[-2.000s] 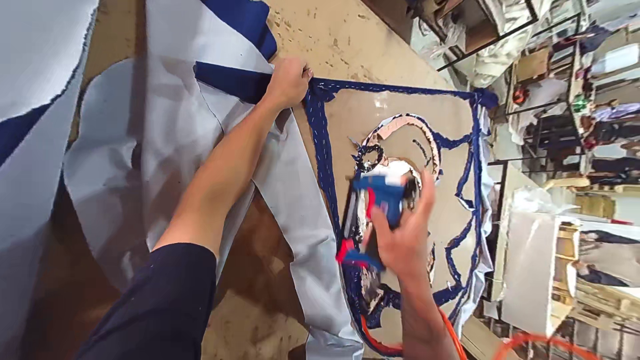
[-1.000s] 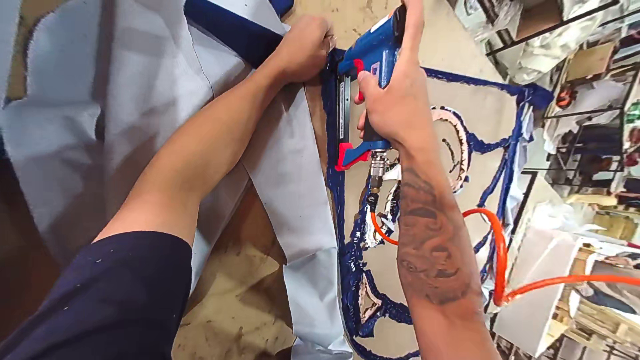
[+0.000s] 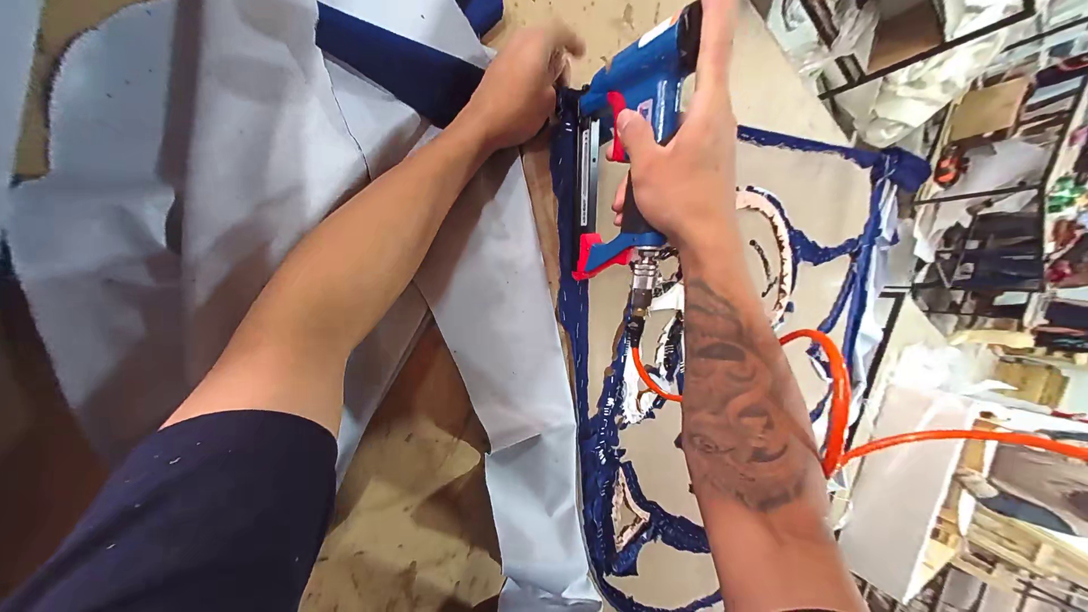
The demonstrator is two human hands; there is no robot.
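Observation:
My right hand (image 3: 680, 161) grips a blue pneumatic stapler (image 3: 642, 76) with red parts, and an orange air hose (image 3: 837, 399) runs from its metal coupling. The stapler's nose is at the upper left corner of a beige panel (image 3: 816, 191), whose edges carry dark blue fabric (image 3: 574, 331) fixed with staples. Just left of the nose, my left hand (image 3: 527, 89) has its fingers curled at the fabric edge; what they pinch is partly hidden. Grey-white fabric (image 3: 510, 357) with a dark blue strip (image 3: 399, 59) lies under my left forearm.
A stained brown work surface (image 3: 408, 493) shows beneath the fabric. Cut-outs ringed with stapled blue and white fabric (image 3: 769, 221) mark the panel. At the right stand metal racks (image 3: 935, 47) with plastic and cartons, a white board (image 3: 901, 476) and wooden pallets (image 3: 1020, 552).
The stapler in my right hand has moved from over the panel's middle to its upper left corner, beside my left hand. My left hand stays by that corner.

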